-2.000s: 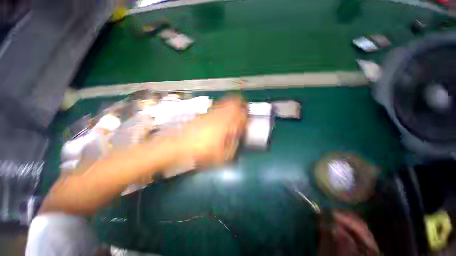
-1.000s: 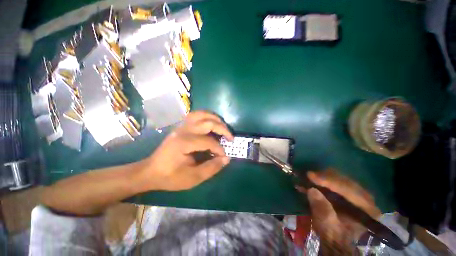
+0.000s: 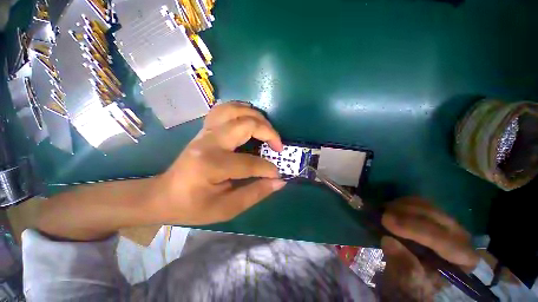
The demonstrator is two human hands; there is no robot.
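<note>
A phone board assembly lies on the green mat in front of me, its white dotted keypad half on the left and plain grey half on the right. My left hand grips its left end between thumb and fingers. Solder wire trails from the left towards this hand. My right hand holds a dark soldering iron, whose tip rests at or just above the strip between the two halves. Whether the tip touches cannot be told.
Fanned rows of LCD modules with orange-yellow edges lie at the upper left. A round tip cleaner tin with silvery shavings stands at the right. A shiny solder spool is at the left edge.
Since one second ago the view has moved closer and the iron's tip has shifted from the grey half to the middle strip. The second board at the top is out of view.
</note>
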